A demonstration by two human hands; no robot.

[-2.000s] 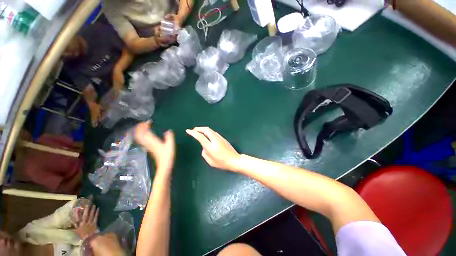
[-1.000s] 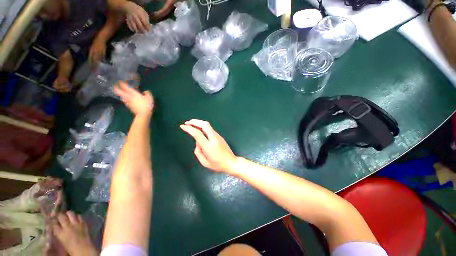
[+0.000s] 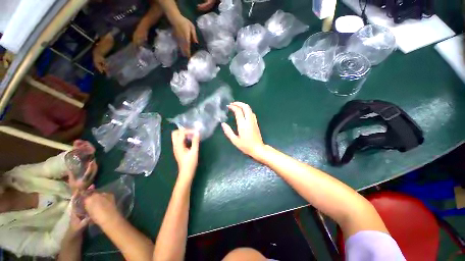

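Note:
A crinkled clear plastic bag lies in front of me, between my hands. My left hand pinches its near left edge between thumb and fingers. My right hand is spread at the bag's right side, with fingertips near its edge; whether they touch it is hard to tell. Whether the bag holds a cup cannot be told. Several bagged cups stand beyond it on the green table.
A black strap lies at the right. A bare clear cup and cloudy bagged cups stand behind it. Flat bags lie at the left. Other people's hands work at the lower left and upper left. A red stool is at the lower right.
My left hand has moved right and closed on a bag that now lies between my hands. My right hand has moved slightly right. Bagged cups at the upper left are spread differently.

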